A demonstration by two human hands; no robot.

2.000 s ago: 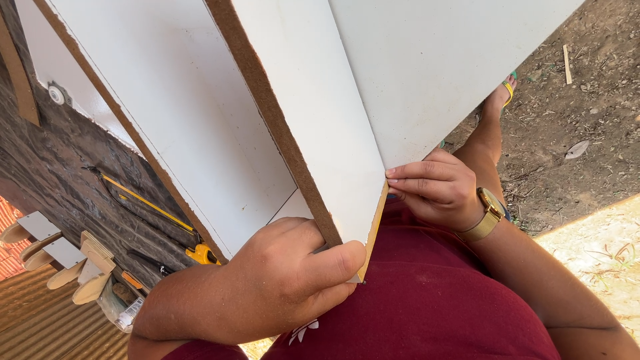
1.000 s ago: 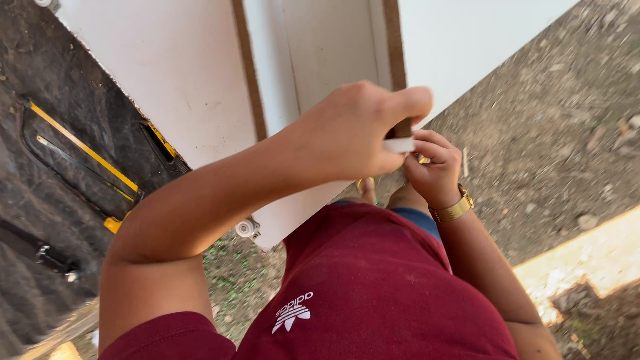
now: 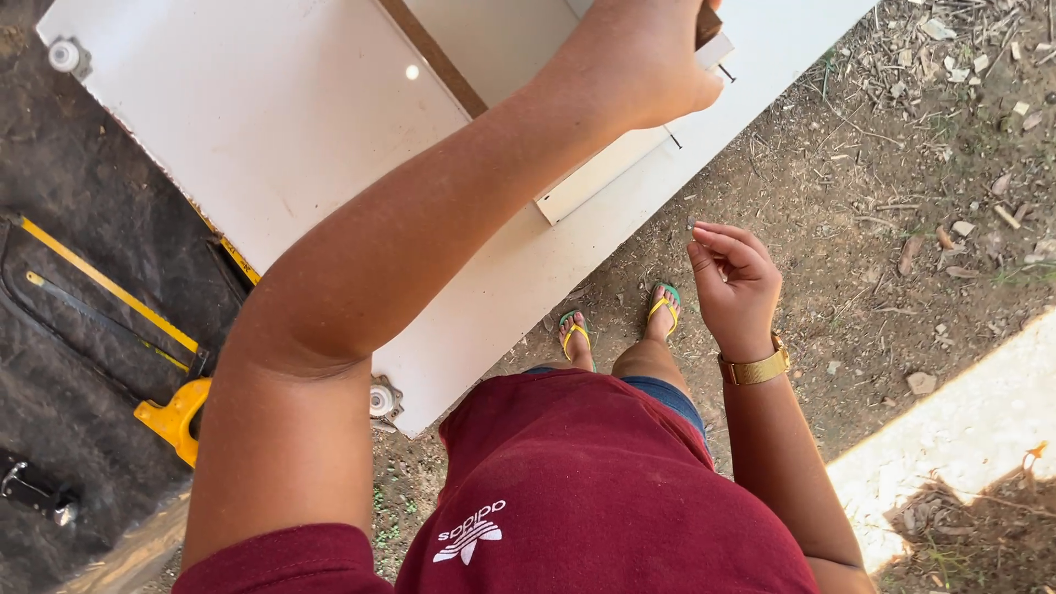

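My left hand grips a brown-edged white board at the top, its fingers partly cut off by the frame. A nail sticks out beside that hand. Lower down, another nail projects from the end of a narrow white board, which lies on the large white panel. My right hand, wearing a gold watch, is raised over the ground away from the boards. Its thumb and fingertips pinch a small greyish thing, too small to identify.
On the dark sheet at left lie a yellow-framed hacksaw, a yellow-handled tool and a black tool. Round white feet are fixed to panel corners. My sandalled feet stand on littered soil beside the panel.
My hands were close together at the board one second ago; now they are apart, the right one off the boards. The view has shifted noticeably.
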